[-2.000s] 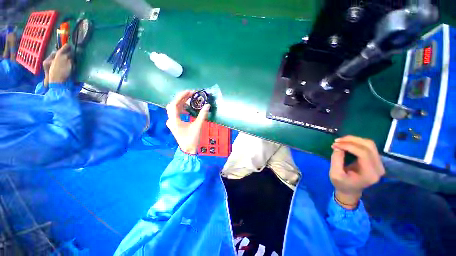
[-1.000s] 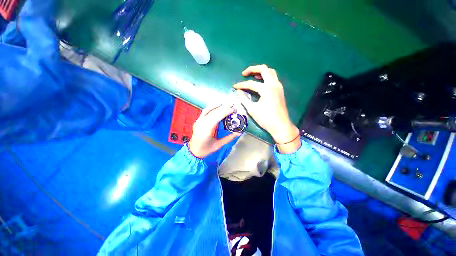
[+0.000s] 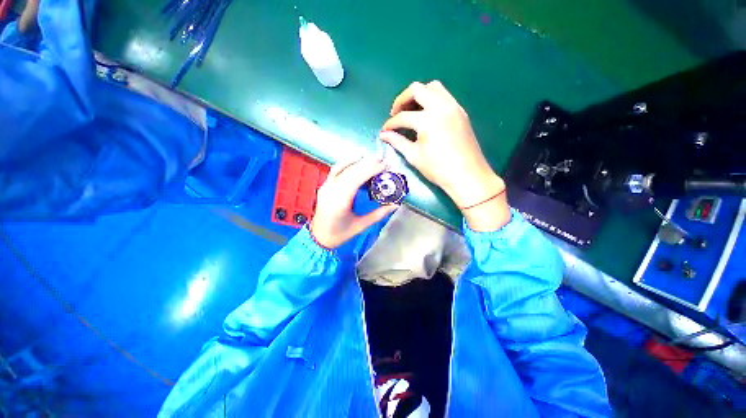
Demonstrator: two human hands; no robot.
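Observation:
A round dark housing [image 3: 388, 188] with a shiny centre is held upright by its rim between the thumb and fingers of my left hand [image 3: 340, 204], above the lap at the bench edge. My right hand [image 3: 442, 143] is just above and to the right of it, thumb and fingertips brought together near the housing's top edge. Whether a small part is pinched there cannot be made out. A white squeeze bottle [image 3: 321, 55] lies on the green bench [image 3: 393, 41] beyond my hands.
A red parts tray [image 3: 296, 188] is at the bench edge, left of my left hand. A black press fixture [image 3: 564, 175] and a blue control box [image 3: 695, 245] are at the right. Blue strips [image 3: 200, 24] lie at the upper left. A person's blue sleeve [image 3: 69, 65] is at the left.
My right hand has come from beside the press to the housing. My left hand still holds the housing, now nearer the lap. The view has shifted and turned.

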